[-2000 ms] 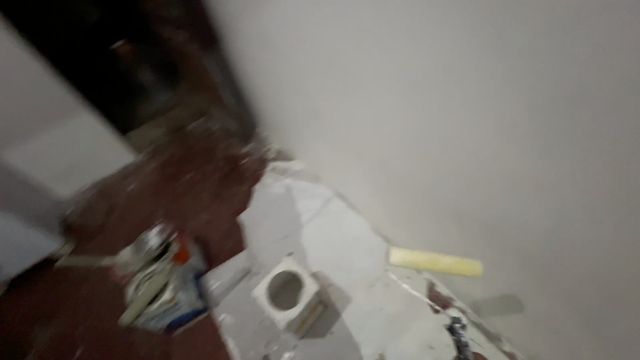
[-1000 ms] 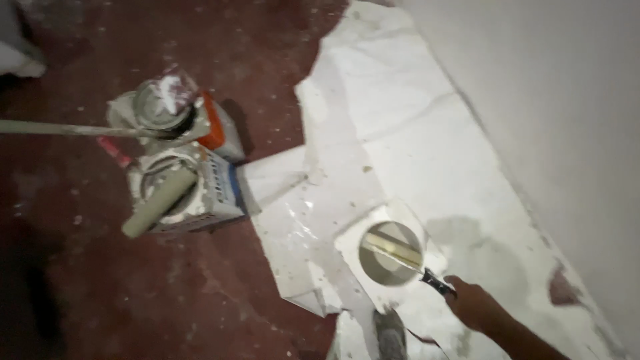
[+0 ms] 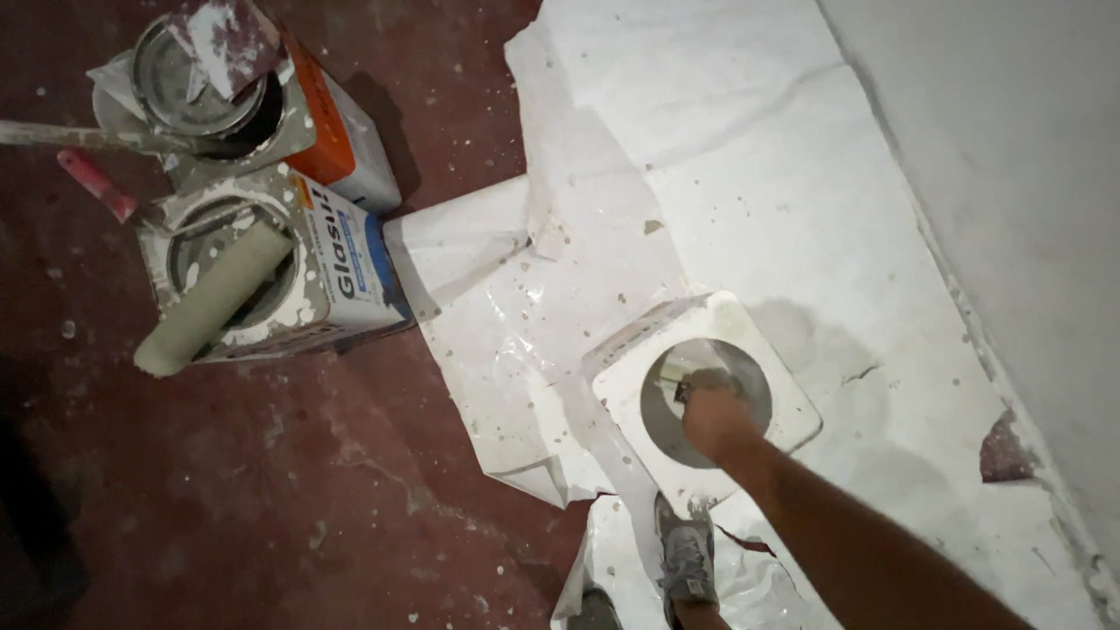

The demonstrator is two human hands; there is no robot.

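My right hand (image 3: pixel 722 424) reaches from the lower right into the round opening of a white square paint can (image 3: pixel 621 442). It grips the dark handle of a paint roller (image 3: pixel 675 372), whose pale sleeve shows only in part inside the can; the fingers and the shade hide the rest. The can stands on white plastic sheeting (image 3: pixel 744 201), just beyond a foot in a grey shoe (image 3: pixel 687 556). My left hand is out of view.
Left on the dark red floor (image 3: pixel 350 472) stand two square paint cans (image 3: pixel 354 276), (image 3: pixel 372 171). A grey-green roller sleeve (image 3: pixel 214 297) lies across one, near a red-handled tool (image 3: pixel 96 185); a long pole (image 3: pixel 96 137) crosses the other. A white wall (image 3: pixel 1006 131) rises right.
My right hand has moved left and into the can's opening with the roller. Two seconds ago the roller's pale yellow sleeve was by the wall. The view has tilted down.
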